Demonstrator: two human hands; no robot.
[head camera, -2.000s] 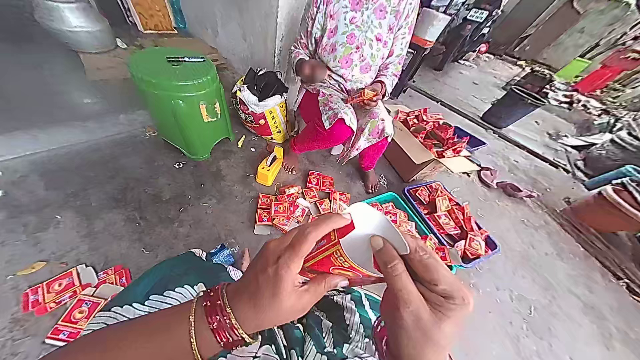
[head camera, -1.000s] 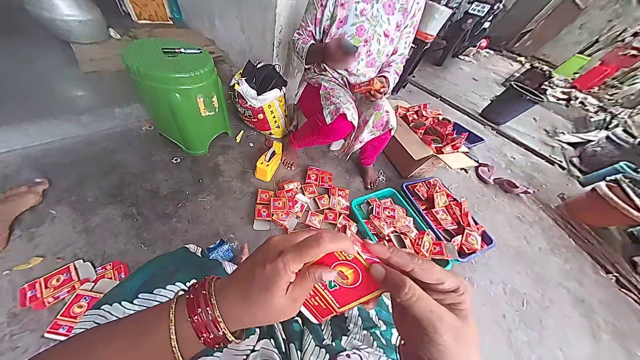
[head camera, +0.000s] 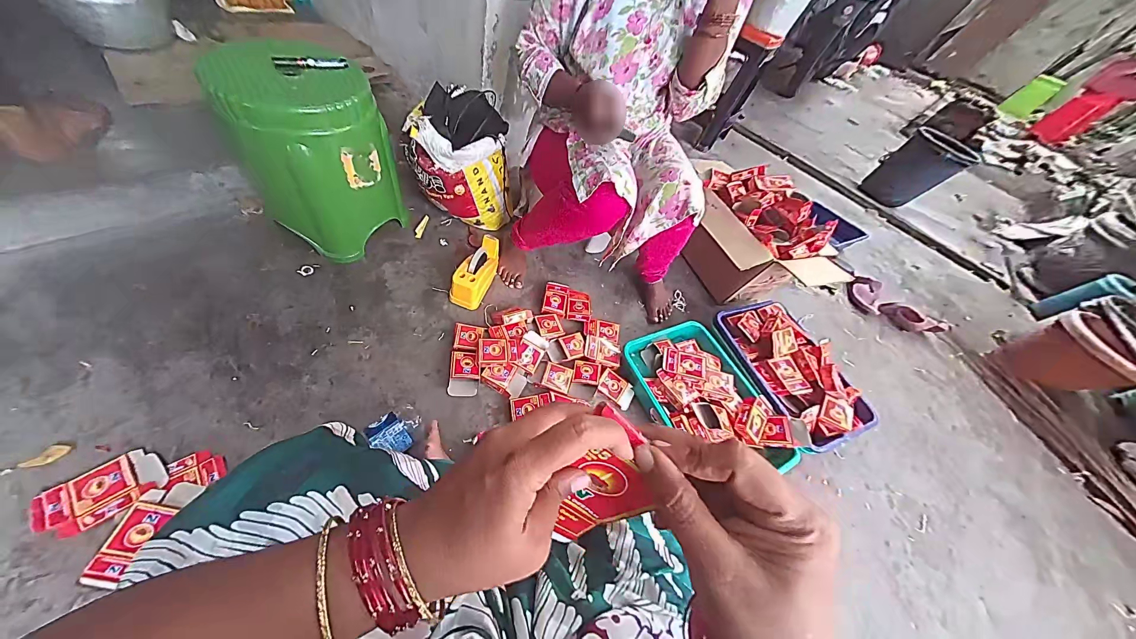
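Between both hands, above my lap, is a small red printed cardboard box (head camera: 603, 488). My left hand (head camera: 524, 497), with red and gold bangles at the wrist, grips its left side and top edge. My right hand (head camera: 737, 524) pinches the upper right edge with thumb and fingers. The box's lower end shows a white edge; its far side is hidden. Just beyond my hands lies a loose pile of red boxes (head camera: 532, 351) on the floor. Flat red carton blanks (head camera: 106, 493) lie at the left beside the green patterned cloth over my lap.
A green tray (head camera: 635, 359) and a blue tray (head camera: 874, 424) hold red boxes, with a cardboard carton (head camera: 723, 262) of more behind. A person (head camera: 621, 133) sits opposite. A yellow tape dispenser (head camera: 475, 273), green stool (head camera: 302, 151) and full sack (head camera: 461, 169) stand nearby.
The box was open and wide-mouthed two seconds ago; now its upper edge is pinched between my fingers. The other person's one hand has lifted away from the lap. A bare foot at the left has moved.
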